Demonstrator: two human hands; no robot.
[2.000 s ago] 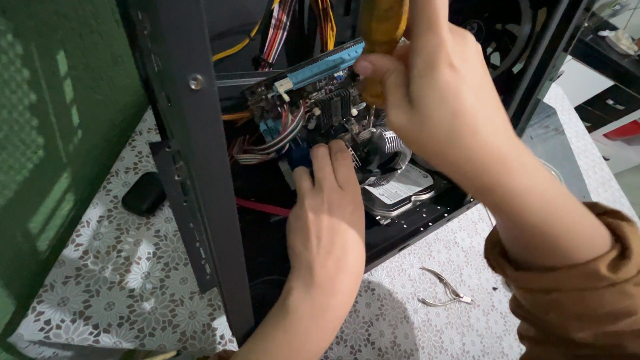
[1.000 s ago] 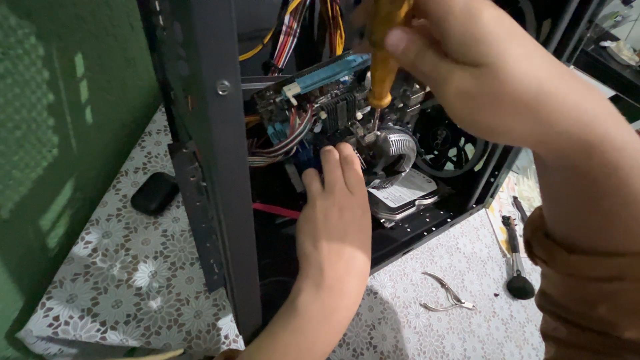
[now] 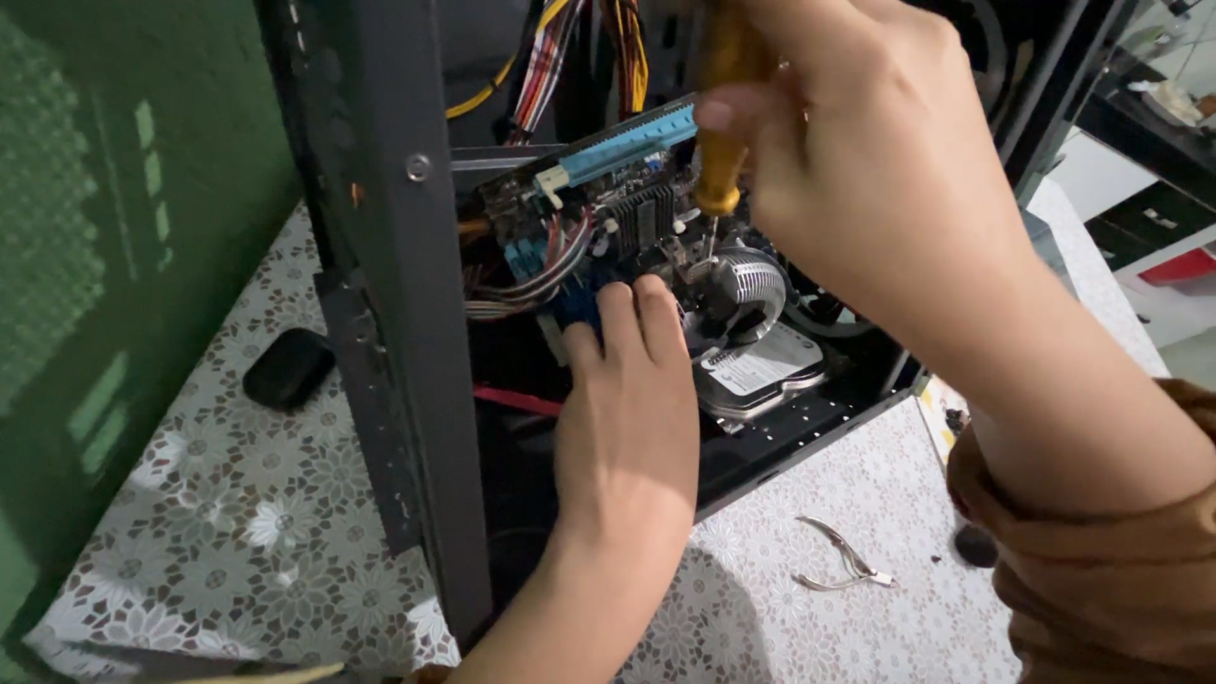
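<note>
A computer motherboard [image 3: 646, 204] with a light blue slot sits tilted inside a black PC case [image 3: 408, 380]. My right hand [image 3: 855, 123] grips a screwdriver with an amber handle [image 3: 722, 161]; its shaft points down beside the round metal CPU cooler [image 3: 750, 294]. The spot where the tip meets the board is hard to make out. Against the board's lower edge, left of the cooler, rests my left hand [image 3: 627, 408], fingertips hidden among the parts. Whether its fingers grip the board cannot be told. Below the cooler lies a hard drive [image 3: 760, 366] with a white label.
Bundled power cables [image 3: 551, 66] hang behind the board, and a red cable [image 3: 518, 399] crosses the case floor. Metal nippers [image 3: 845, 560] lie on the floral tablecloth [image 3: 760, 617] at the front. Left of the case is a small black case [image 3: 288, 369], near a green wall [image 3: 123, 237].
My right hand still holds the screwdriver near the cooler, and my left hand stays at the board's lower edge. Nothing was plainly picked up or let go.
</note>
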